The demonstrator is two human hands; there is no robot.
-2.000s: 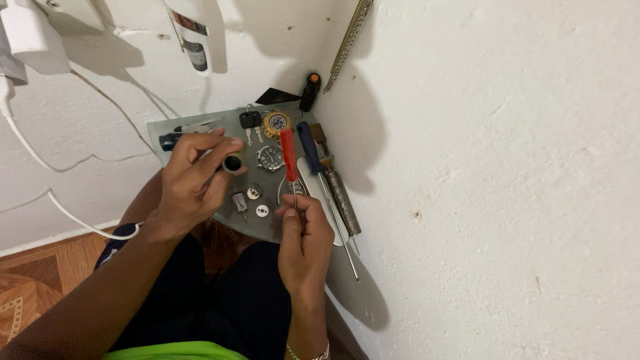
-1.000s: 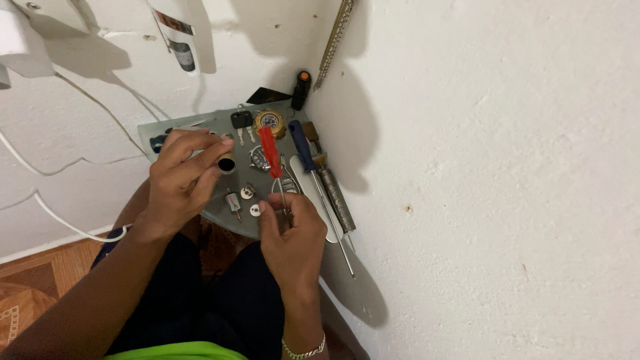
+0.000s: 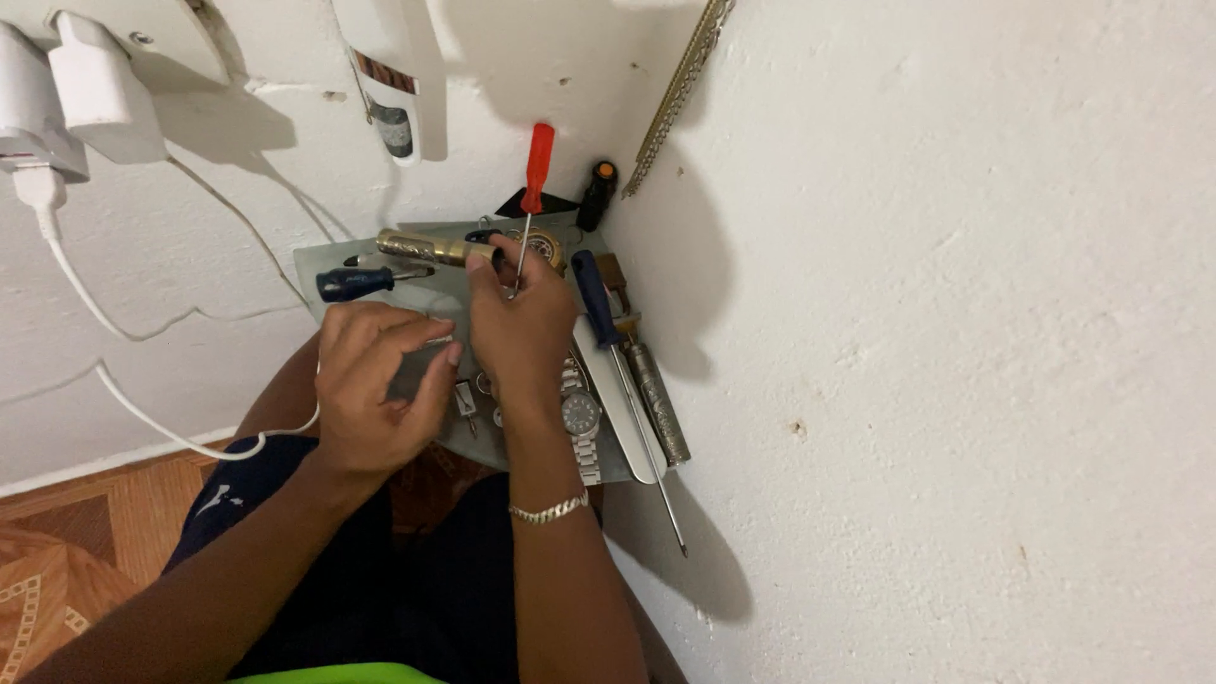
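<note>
My right hand (image 3: 527,328) grips a screwdriver with a red handle (image 3: 539,157) and a thin steel shaft, its handle pointing up. The thumb and fingers of that same hand hold one end of an engraved brass-coloured tube (image 3: 418,247), which lies crosswise to the left. Lower left, my left hand (image 3: 380,380) has its thumb and forefinger apart. A small pale thing shows at its forefinger; whether the hand touches it, I cannot tell. Beside my right wrist lies a silver wristwatch (image 3: 580,414). A small metal motor-like part (image 3: 465,399) sits between the hands.
On the glass corner shelf (image 3: 318,255) are a short blue-handled screwdriver (image 3: 353,283), a gold-coloured watch (image 3: 543,245) and an engraved metal cylinder (image 3: 657,404). A long blue-handled screwdriver (image 3: 596,299) overhangs the front edge. White walls meet behind; a white cable (image 3: 161,427) hangs left.
The tube was in my left hand, its dark opening facing the view; now my right hand holds it, together with the red screwdriver. My right hand has moved up over the shelf, my left hand lower.
</note>
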